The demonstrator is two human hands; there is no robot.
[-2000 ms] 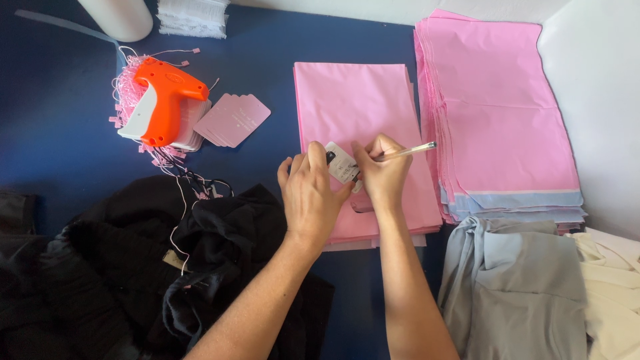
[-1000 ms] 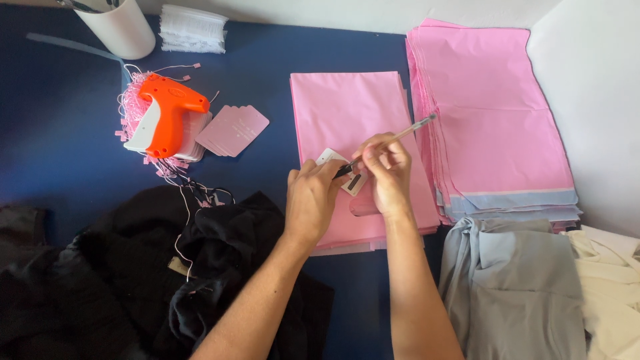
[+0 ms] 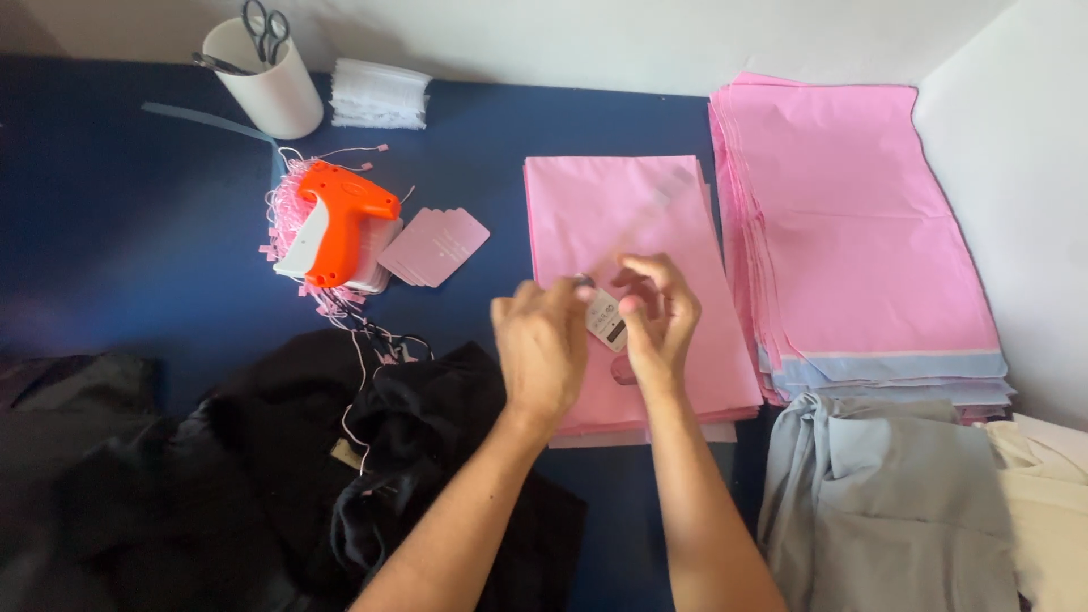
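A small white tag (image 3: 605,320) with handwriting and a dark printed block lies between my hands, over a stack of pink plastic bags (image 3: 612,195). My left hand (image 3: 544,344) has curled fingers beside the tag's left edge, with a dark pen cap or tip (image 3: 583,280) at its fingertips. My right hand (image 3: 654,319) touches the tag's right edge with the thumb, its fingers curled above. A blurred clear pen (image 3: 642,217) extends up and right from between the hands; which hand grips it is hard to tell. The bag's oval handle cutout (image 3: 626,371) shows below the tag.
An orange tagging gun (image 3: 340,225) rests on pink string fasteners and cards, beside fanned pink cards (image 3: 438,246). Behind are a white cup (image 3: 272,85) with scissors and a white bundle (image 3: 379,93). More pink bags (image 3: 850,212), grey fabric (image 3: 892,501) and black fabric (image 3: 255,476) lie around.
The pen was between my right fingers with its tip at the tag; now it is blurred and its dark end is by my left fingertips. My right fingers have spread somewhat.
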